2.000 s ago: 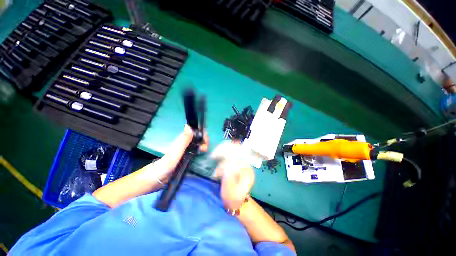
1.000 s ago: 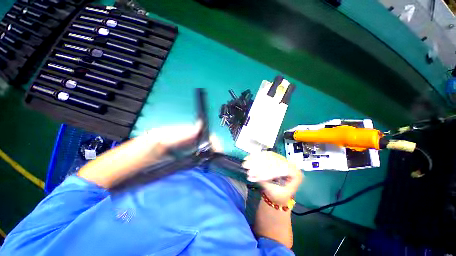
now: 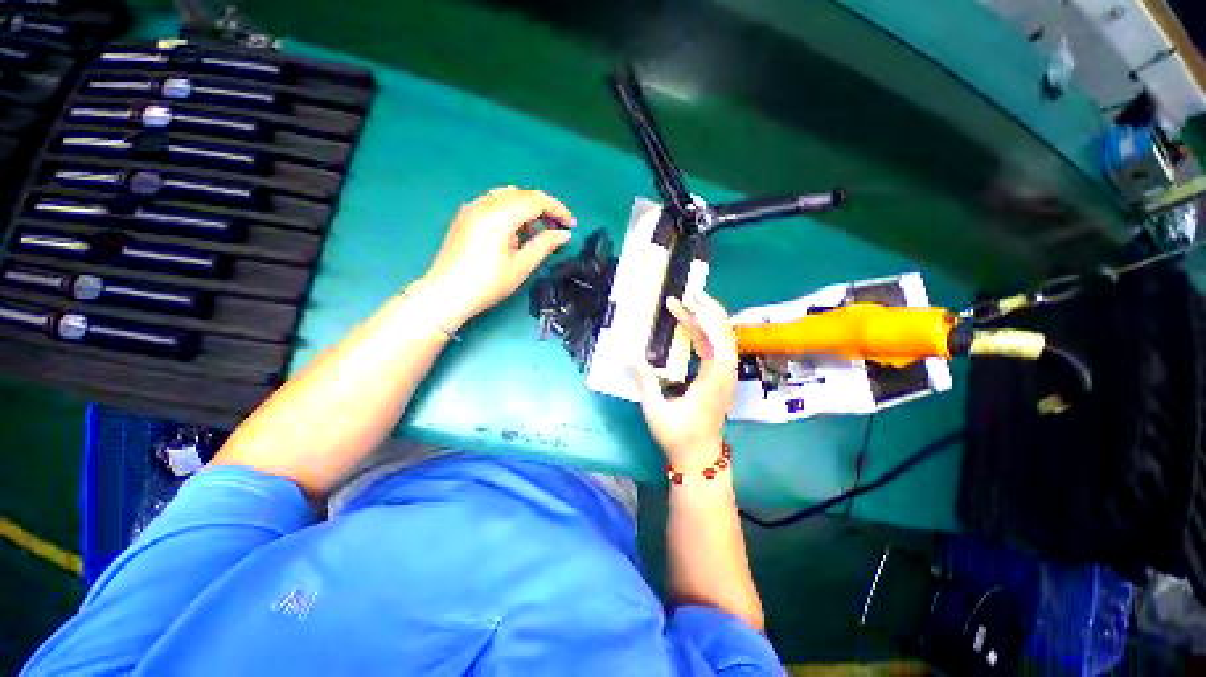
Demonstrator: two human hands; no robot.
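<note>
A black three-legged stand (image 3: 694,214) lies spread in a Y. One leg lies along the white fixture (image 3: 622,347); the other two reach up and to the right beyond it. My right hand (image 3: 694,384) is at the near end of the leg in the fixture, with fingers and thumb around it. My left hand (image 3: 496,251) hovers at the upper left of a pile of small black parts (image 3: 571,302), thumb and finger apart, with nothing seen in it. The orange screwdriver (image 3: 853,333) lies over the white screw feeder (image 3: 794,397), its tip end hidden behind my right hand.
A black blister tray (image 3: 265,291) with folded stands in its slots is at the left. A blue crate (image 3: 113,463) is below it. A dark cable (image 3: 846,496) runs by the feeder. A long dark green surface (image 3: 820,119) lies beyond the green bench mat (image 3: 437,146).
The stand has moved from near my body onto the fixture, legs spread. My left hand has let go of it and moved to beside the pile. My right hand is now at the fixture.
</note>
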